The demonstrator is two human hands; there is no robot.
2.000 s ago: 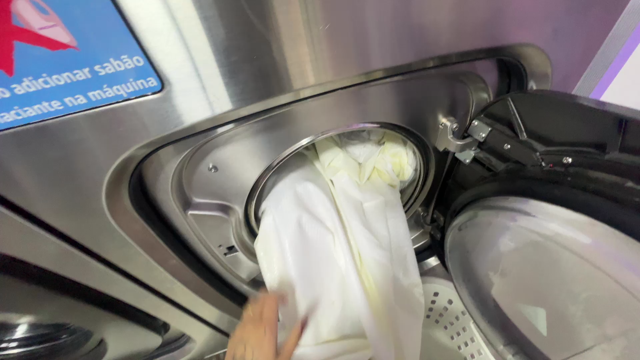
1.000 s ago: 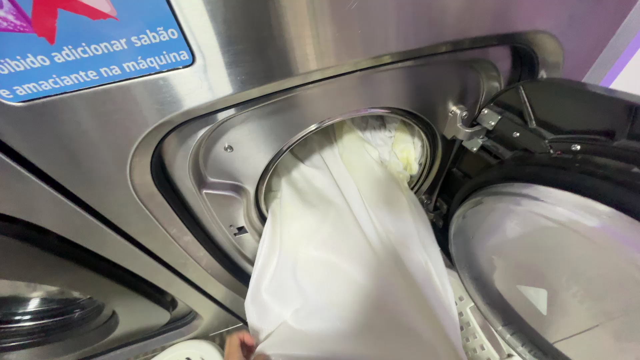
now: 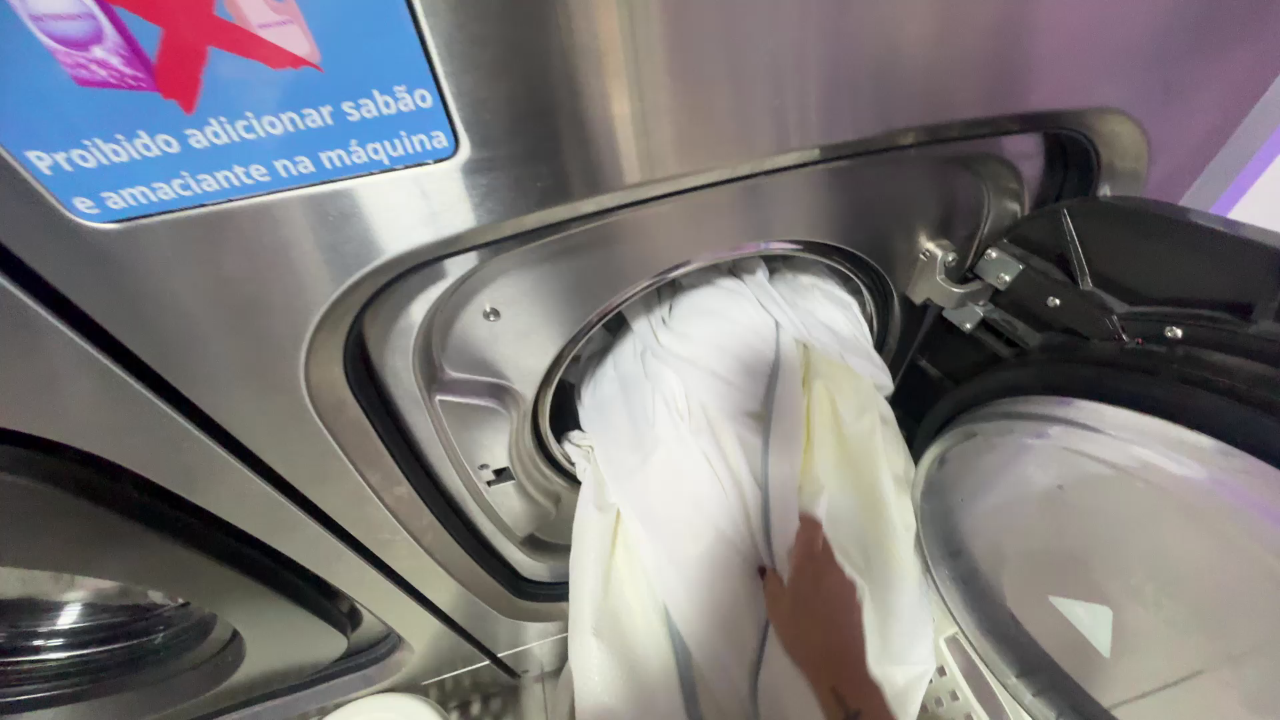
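A bundle of white and pale yellowish fabric (image 3: 690,430), with thin grey stripes, hangs out of the round steel opening (image 3: 560,375) of a front-loading laundry machine. Its lower end runs past the bottom edge of the view. My right hand (image 3: 820,610) comes in from the bottom right and is sunk in the folds below the opening, gripping the cloth; most of its fingers are hidden. My left hand is out of view.
The round machine door (image 3: 1090,540) stands open at the right on its metal hinge (image 3: 945,275). Part of a white perforated basket (image 3: 960,675) shows below. A second machine's door (image 3: 150,610) is at the lower left, a blue sign (image 3: 240,170) above.
The left hand, seen at the lower left before, has gone out of view, and the right hand has come onto the cloth. More striped and yellowish fabric now hangs from the opening.
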